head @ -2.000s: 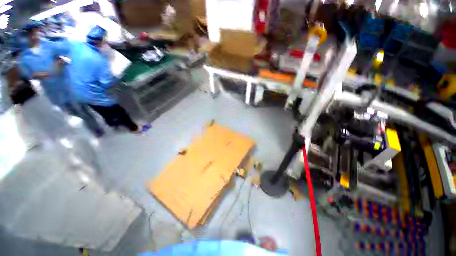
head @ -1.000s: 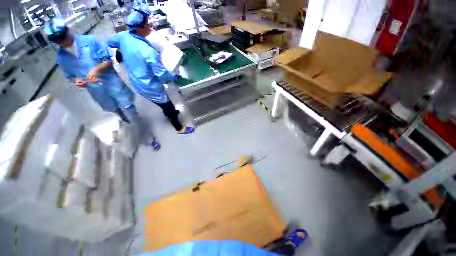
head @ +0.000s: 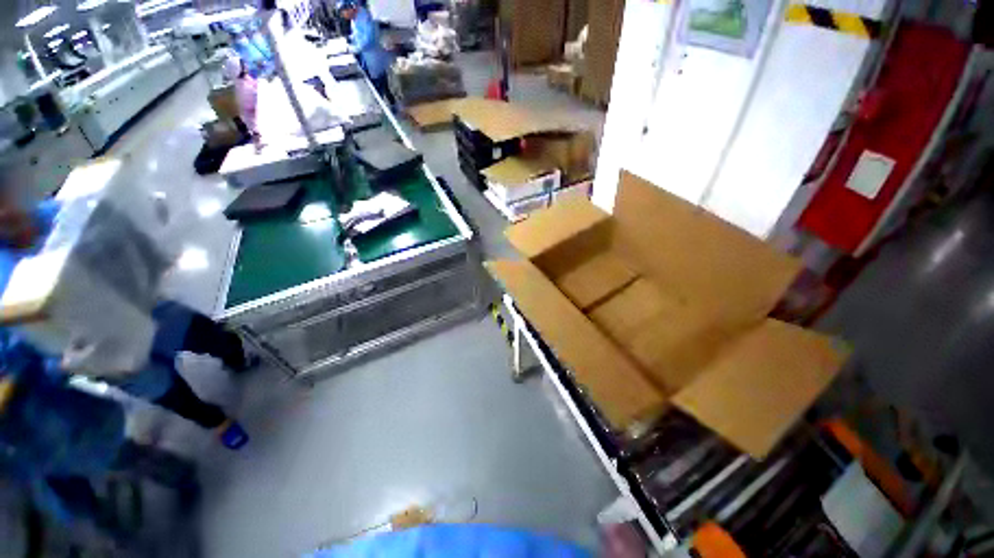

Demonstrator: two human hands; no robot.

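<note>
An open shipping carton (head: 725,305) sits on the roller conveyor (head: 698,463) to the front right. Its four flaps stand out and its inside shows bare brown cardboard. A blurred packed unit (head: 93,294) in a grey, shiny bag with pale foam end caps is held by a person at the left edge. Neither of my hands can be made out; only a blue garment shows at the bottom edge.
The green-topped bench (head: 289,267) holds dark flat panels (head: 267,199) and crumpled plastic bags (head: 376,213). A white pillar (head: 698,120) and red cabinet (head: 888,142) stand behind the carton. Orange guides (head: 872,458) are at lower right. People are at left.
The view has swung and moved closer to the carton and bench. The flat carton on the floor has left view. A person at left now carries the packed unit.
</note>
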